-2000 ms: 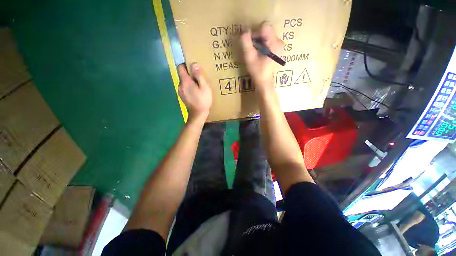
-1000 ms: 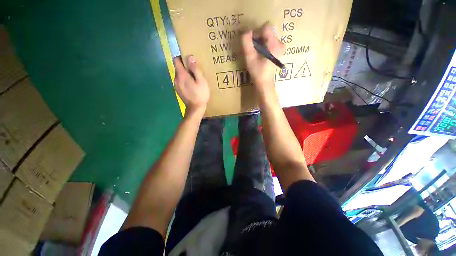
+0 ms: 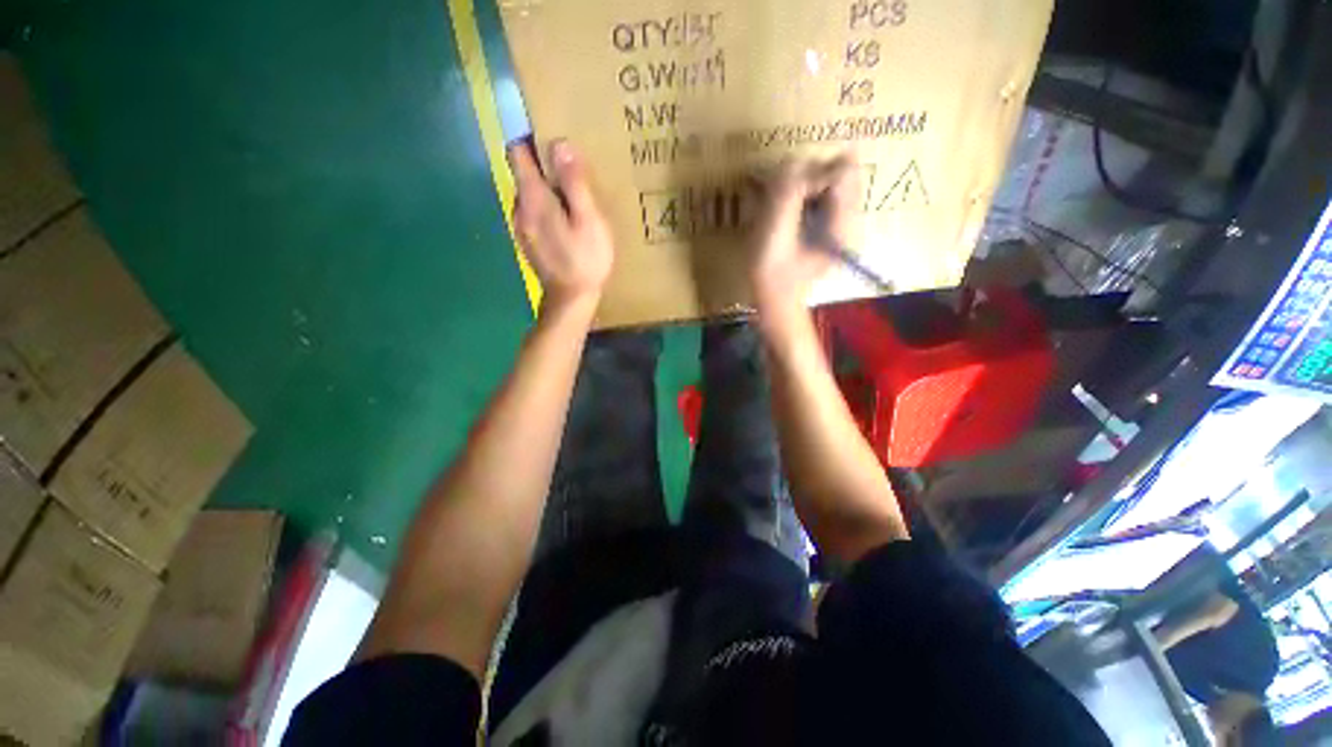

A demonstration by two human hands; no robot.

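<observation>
A brown shipping carton (image 3: 687, 277) lies in front of me with its printed side up, cut off by the top edge. Handwritten figures show after "QTY" and "G.W". My right hand (image 3: 801, 234) is blurred over the symbols on the carton's lower half. It holds a dark marker pen (image 3: 859, 267) that points down to the right at its near end; the tip is hidden. My left hand (image 3: 563, 226) rests at the carton's left edge, thumb and fingers apart. Something dark shows between its thumb and fingers; I cannot tell what.
A red plastic stool (image 3: 950, 387) stands right of my legs. Brown cartons (image 3: 110, 394) are stacked at the left. A yellow line (image 3: 490, 139) runs along the green floor. A bench with papers (image 3: 1139, 562) is at the right, and another person's arm (image 3: 1198, 620) shows at the lower right.
My right hand has moved from the handwritten lines down and slightly right to the symbols. Handwritten figures after "QTY" and "G.W" are now uncovered. The carton print sits higher in view.
</observation>
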